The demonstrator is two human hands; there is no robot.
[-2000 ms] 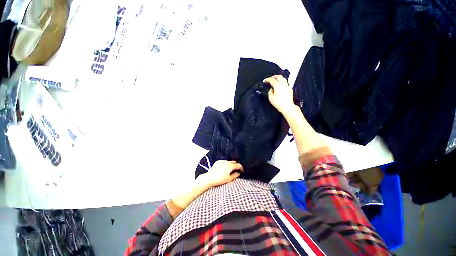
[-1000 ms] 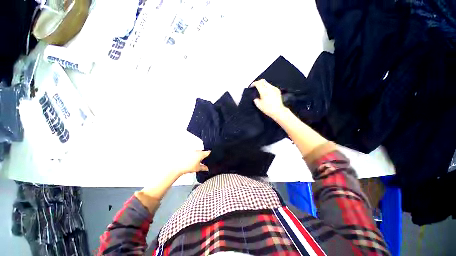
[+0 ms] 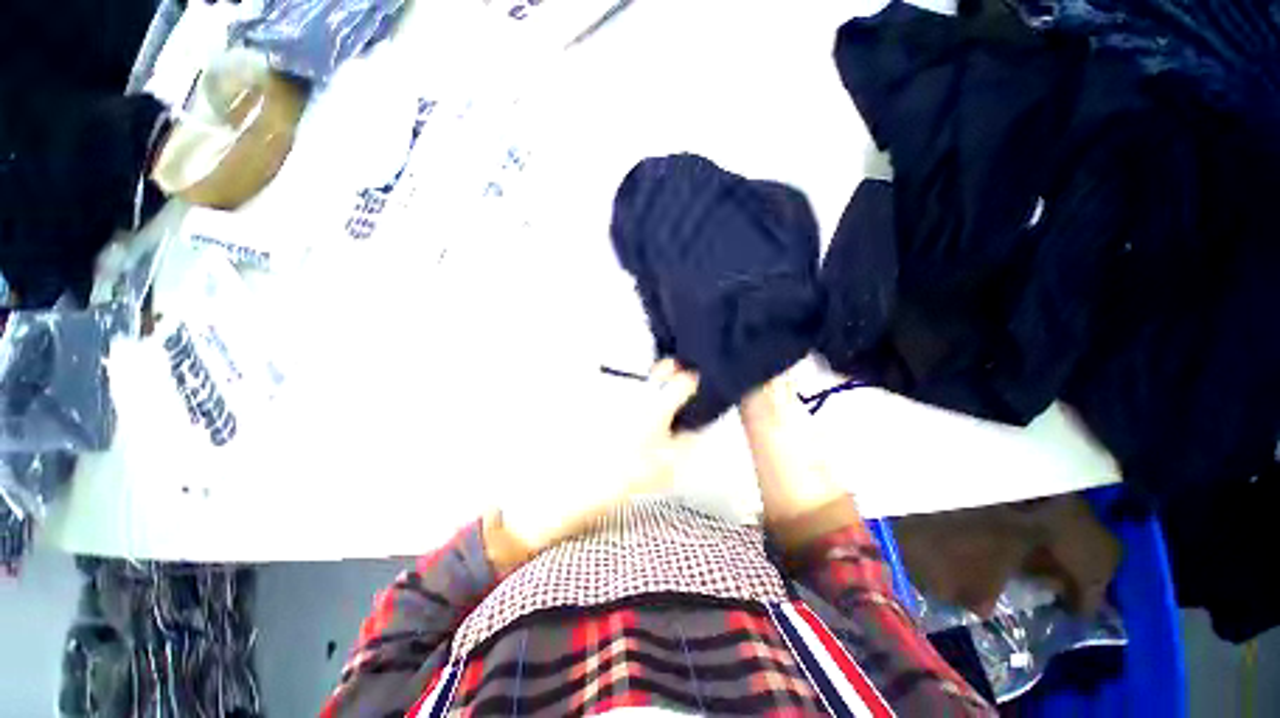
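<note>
A dark pinstriped garment (image 3: 723, 260), bunched and slightly blurred, is held up over the white table in front of me. A dark drawstring end sticks out at each side of its lower part. My left hand (image 3: 663, 414) grips its lower left edge; the hand is washed out against the table. My right hand (image 3: 768, 407) holds it from below on the right, its fingers mostly hidden behind the cloth.
A dark garment pile (image 3: 1039, 239) covers the table's right side. Printed polybags (image 3: 204, 386) and a tan tape roll (image 3: 239, 140) lie at left. A blue bin (image 3: 1158, 617) with brown and clear-wrapped items stands below the right table edge (image 3: 983, 498). Grey bagged goods (image 3: 162, 638) are low at left.
The garment was spread on the table near my body. It is now gathered and lifted farther forward. My right hand has moved down from its far part to its lower edge, closer to my left hand.
</note>
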